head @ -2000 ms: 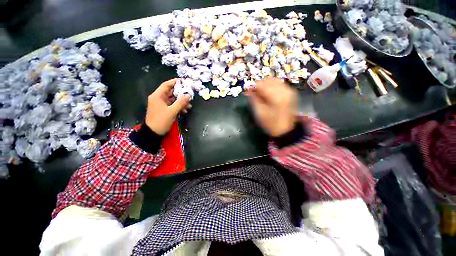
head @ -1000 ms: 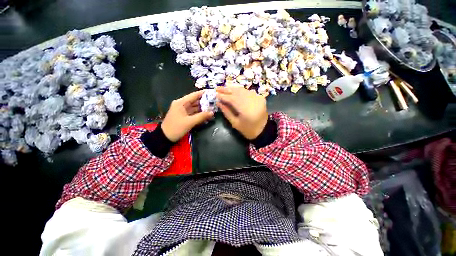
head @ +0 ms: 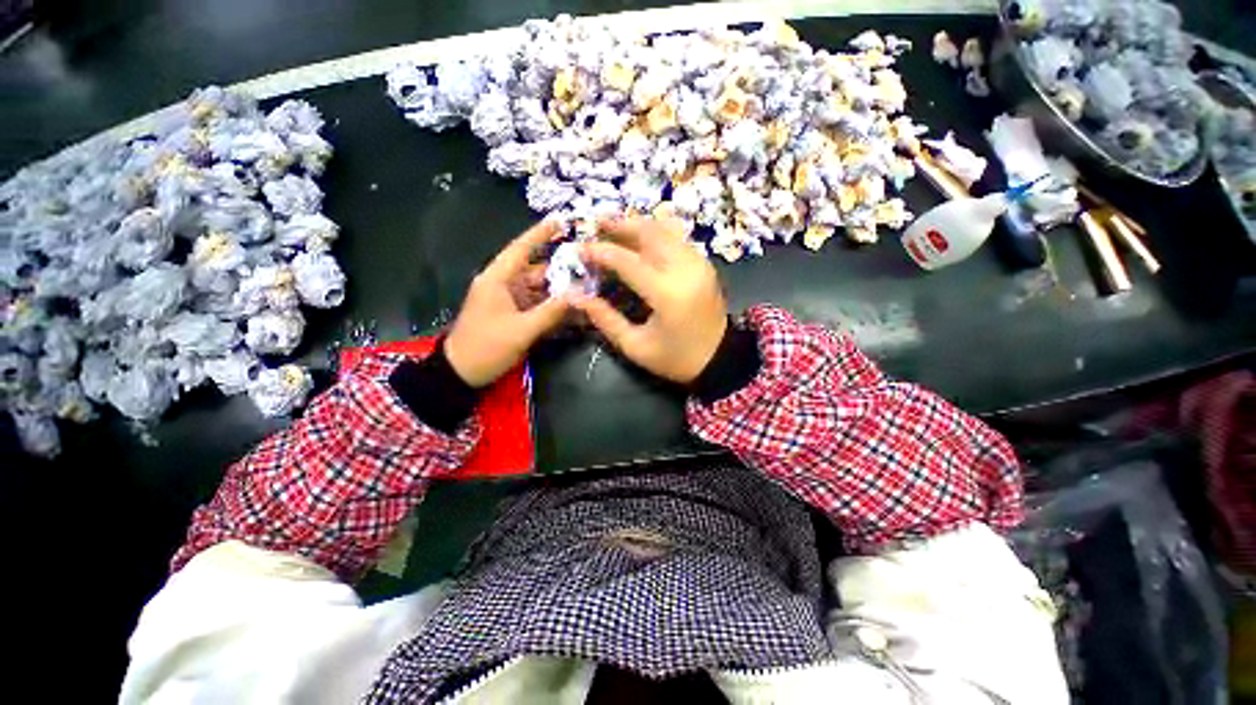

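A small ruffled white-lilac flower head (head: 569,271) is held between the fingertips of both hands, just in front of the centre pile. My left hand (head: 504,314) grips it from the left with thumb and fingers. My right hand (head: 658,299) touches it from the right with curved fingers and thumb. The fingers hide part of the flower head. The centre pile of smaller whitish flower heads with yellow-orange parts (head: 716,138) lies behind the hands. The left pile of fuller grey-lilac flower heads (head: 165,276) lies to the left.
A white glue bottle with blue tip (head: 950,232) lies right of the centre pile, beside a white crumpled cloth (head: 1017,148) and gold-coloured rods (head: 1103,254). A metal bowl (head: 1167,179) of grey-blue flower heads stands far right. A red pad (head: 507,427) lies under my left forearm.
My right hand has moved left from the front edge of the centre pile to meet my left hand at the flower head. The view has shifted a little, and the fingers have changed position around the flower head.
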